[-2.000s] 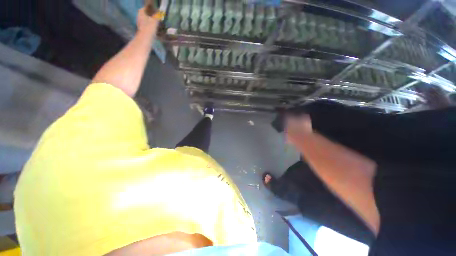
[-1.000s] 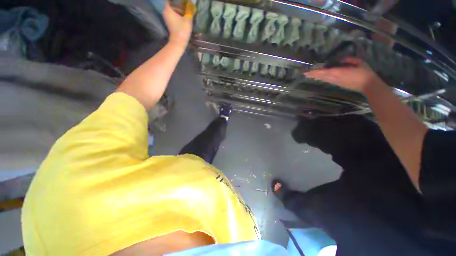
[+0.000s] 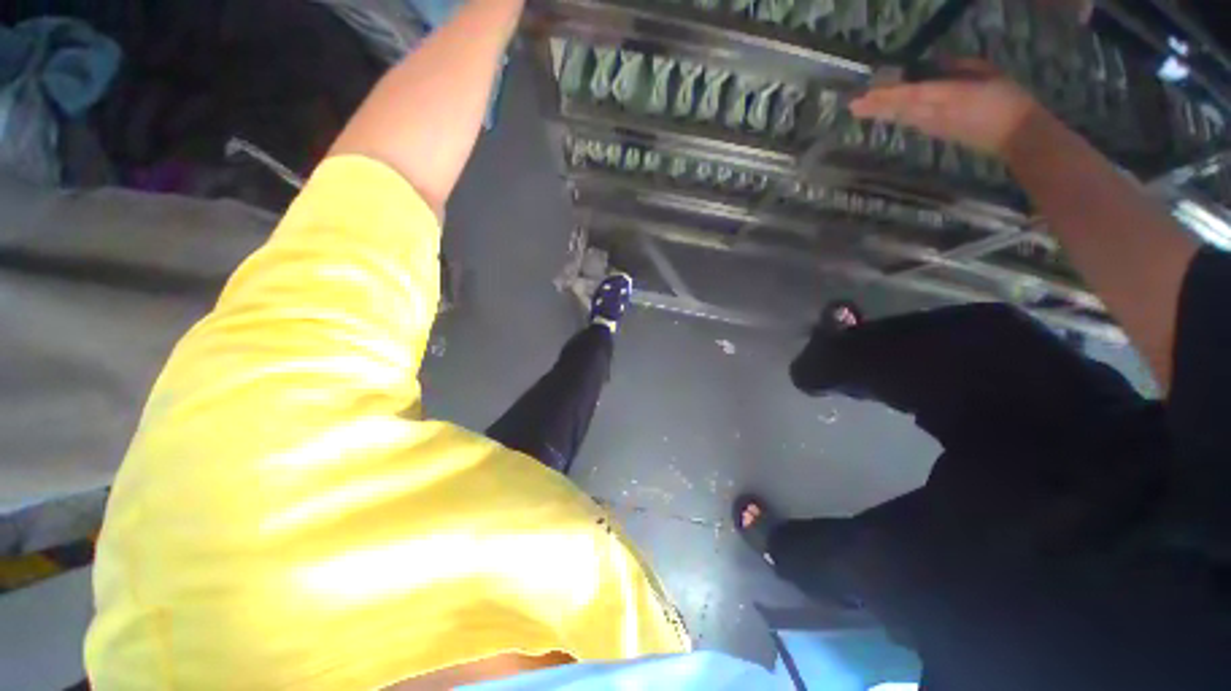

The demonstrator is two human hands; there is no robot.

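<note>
My left forearm, in a yellow sleeve, reaches up to the top edge, where the hand is cut off. My right hand is not in view. A multi-tier metal rack (image 3: 729,151) spans the top centre and right. Rows of grey-green, pinched pieces (image 3: 682,89) hang closely side by side on its tiers. What my left hand touches is hidden. Another person's hand (image 3: 952,108) lies palm-flat over the rack's upper part, fingers pointing left; whether it grips a bar is unclear.
A person in black (image 3: 1053,500) stands at the right, sandalled feet on the grey floor (image 3: 675,405). A dark-shoed foot (image 3: 612,297) is near the rack's lower frame. Grey cloth (image 3: 122,338) and a bluish bundle (image 3: 61,68) lie left. A light-blue object (image 3: 844,659) is at the bottom.
My left hand has moved up out of the frame from its place at the rack's end. The rack shows higher in view. The other person's hand has moved up slightly.
</note>
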